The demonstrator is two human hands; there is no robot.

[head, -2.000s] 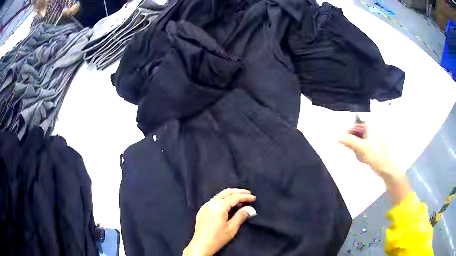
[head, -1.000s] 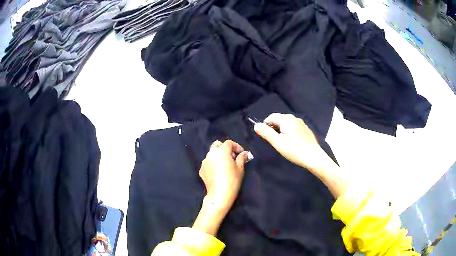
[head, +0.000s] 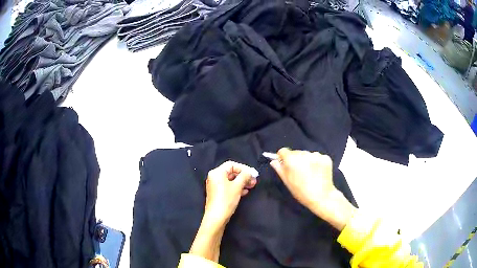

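A black garment [head: 172, 209] lies spread on the white table in front of me, with small pale marks near its upper left edge. My left hand [head: 228, 184] is over its middle, thumb and fingertips pinched together; a pale bit shows at the thumb. Whether it grips cloth or thread is too small to tell. My right hand [head: 306, 175] is just to the right, closed around thread snips [head: 270, 156], whose silvery tip points left over the cloth. The two hands are apart.
A loose heap of black garments [head: 225, 99] lies beyond the hands. A black stack [head: 47, 183] is at the left, with grey pieces [head: 63, 42] behind it. A blue phone [head: 112, 246] lies beside the stack. The white table [head: 418, 193] has its curved edge at the right.
My right hand has come in from the table's right side to the garment with the snips. My left hand has moved up the cloth, and its fingers have pinched together.
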